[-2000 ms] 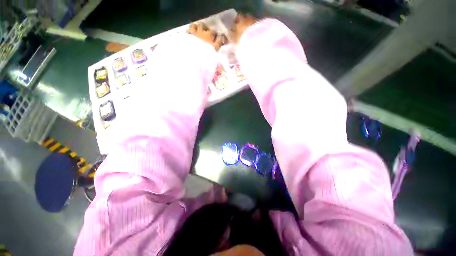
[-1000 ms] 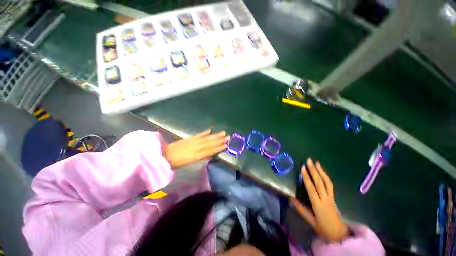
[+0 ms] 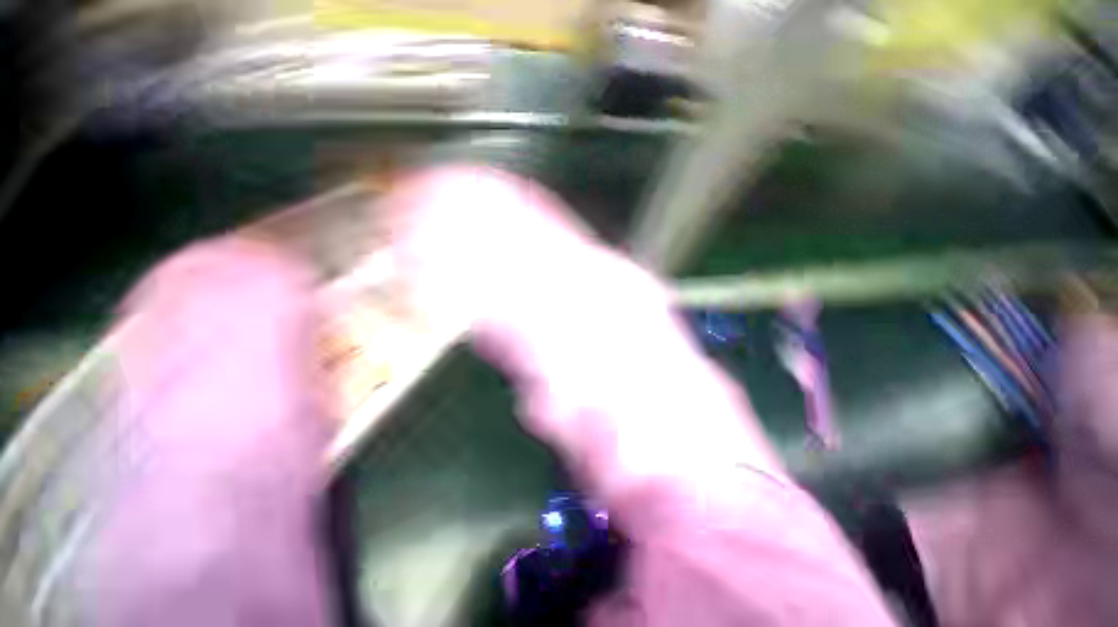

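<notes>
The view is strongly blurred. Both my pink sleeves reach forward over the white tray [image 3: 399, 394], whose near edge and some orange-tinted contents show between them. A brownish blur at the far end of the sleeves may be a hand; my fingers cannot be made out, and my left hand is hidden. Several small blue and purple watch bodies [image 3: 558, 521] lie near me on the dark-green bench, partly covered by my right sleeve. A strapped purple watch [image 3: 809, 374] lies to the right.
A small blue watch body [image 3: 721, 326] lies beside the pale edge strip [image 3: 846, 282]. Blue and orange straps [image 3: 996, 355] lie further right. Another person's pink sleeve [image 3: 1091, 423] is at the right edge. A pale metal post [image 3: 699, 184] rises behind the bench.
My hands have left the sides of the watch body row, and both arms now stretch forward and left over the tray. The view has shifted and blurred; another person's sleeve has appeared at right.
</notes>
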